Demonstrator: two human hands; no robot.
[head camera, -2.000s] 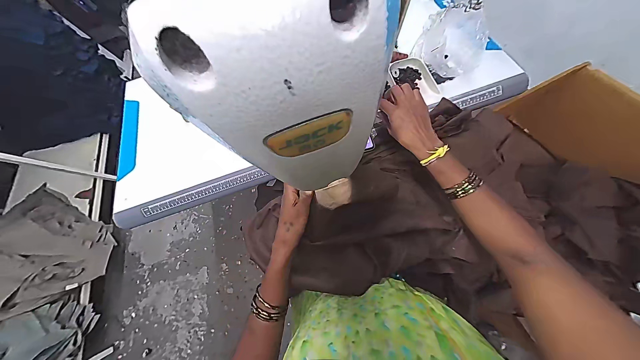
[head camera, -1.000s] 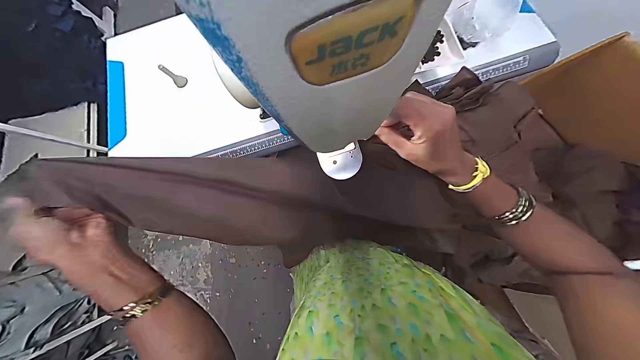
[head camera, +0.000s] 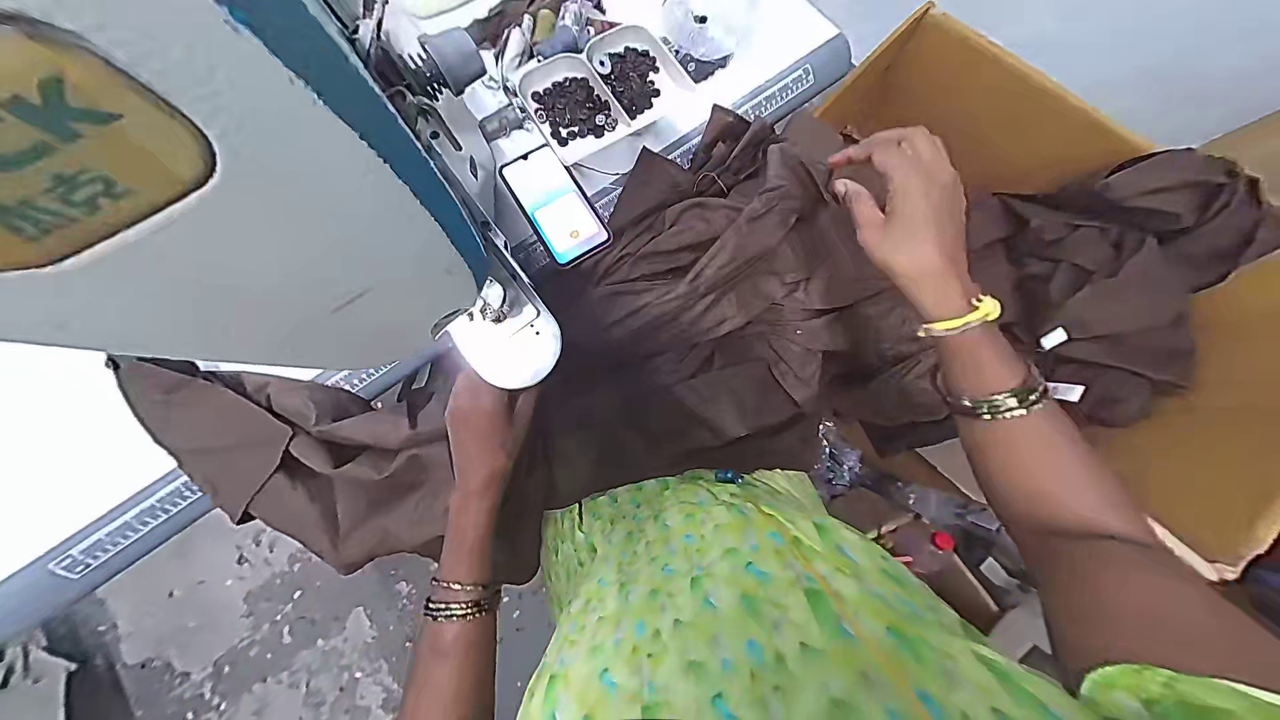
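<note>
Brown fabric garments (head camera: 700, 330) lie across my lap and along the table edge. My left hand (head camera: 480, 430) is on the brown cloth just under the lit head end of a Jack sewing machine (head camera: 330, 240); its fingers are hidden by the machine and the cloth, so its grip cannot be seen. At the right, my right hand (head camera: 905, 205) is at the top of the bunched garments, thumb and index finger apart at a fold; whether it pinches cloth is unclear. A lit phone (head camera: 557, 207) lies between machine and cloth.
A two-part white tray (head camera: 592, 150) of dark buttons stands behind the phone, near thread spools (head camera: 560, 35) and a plastic bag (head camera: 693, 30). An open cardboard box (head camera: 980, 100) with brown garments stands at the right. The table edge (head camera: 120, 540) bears a printed ruler.
My left hand has come from the far left to under the machine head. My right hand has moved away from the machine to the garments at the right. The view has shifted right.
</note>
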